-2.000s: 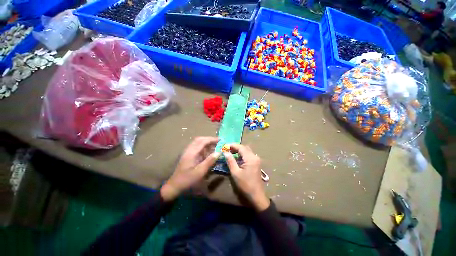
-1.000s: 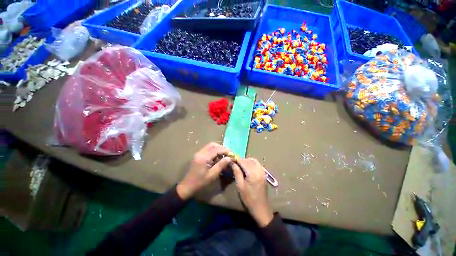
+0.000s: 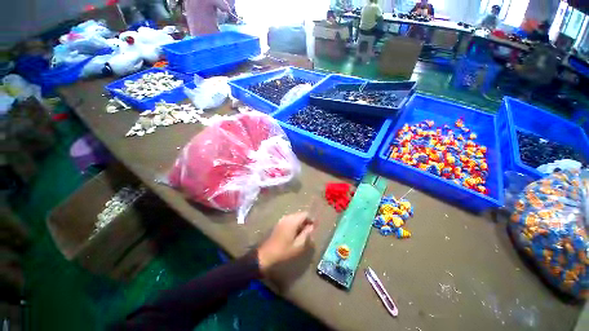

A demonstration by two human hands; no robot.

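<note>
One small striped cone stands on the near end of the green board, which lies on the table pointing towards me. My left hand is over the table just left of the board, fingers curled; I cannot tell whether it holds anything. My right hand is out of the picture. A small red pile lies left of the board. Loose blue-and-yellow striped cones lie right of it. Pale pink-white snips lie right of the board's near end.
A clear bag of red pieces sits left; a bag of striped cones sits right. Behind the board are a blue crate of finished pieces and a crate of dark parts with a black tray across it. People are beyond.
The view has swung up and left. My hands have parted, and my right hand has left the picture. The striped cone now stands on the board. The glue gun is out of view.
</note>
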